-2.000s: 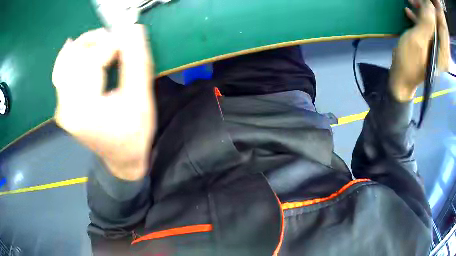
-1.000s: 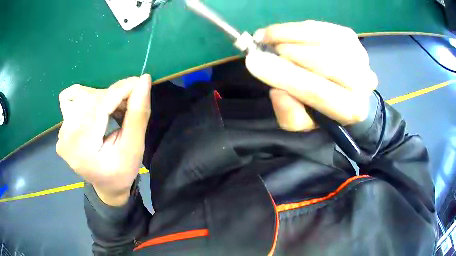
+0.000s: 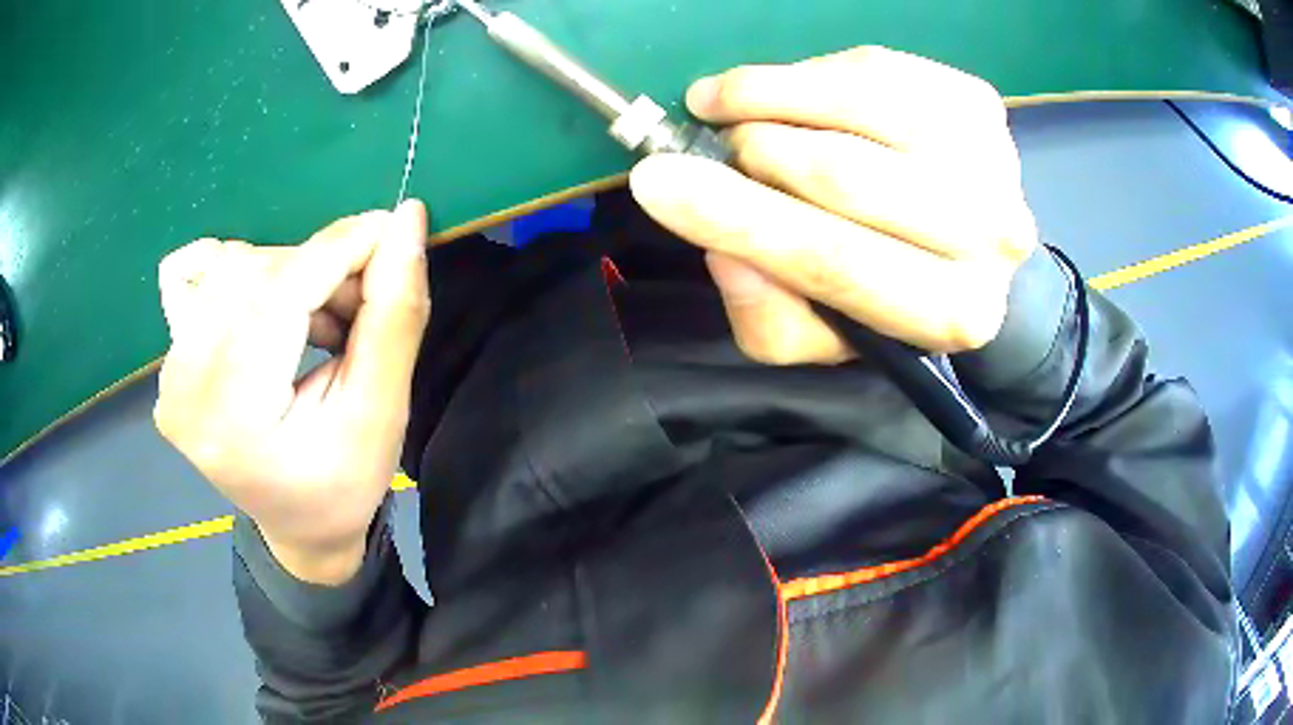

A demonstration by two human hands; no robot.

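Note:
My right hand [image 3: 865, 198] grips the soldering iron [image 3: 560, 71] by its dark handle, with the silver barrel pointing up and left. Its tip is at the edge of the bracket assembly [image 3: 357, 46], a silver-white plate with holes, cut off by the top of the picture. My left hand [image 3: 291, 368] pinches thin solder wire [image 3: 416, 130] between its fingertips. The wire runs up to the plate's edge beside the iron tip. Whether tip and wire touch is too small to tell.
The green mat [image 3: 170, 128] has a brown edge curving across in front of my body. The iron's black cord [image 3: 1081, 340] loops around my right wrist. A dark round object [image 3: 4, 319] is cut off at the left rim. A dark object stands at the upper right corner.
Since two seconds ago, my right hand has come in from the far right with the iron. In the last second the iron has moved left, its tip reaching the plate's edge. My left hand has barely moved.

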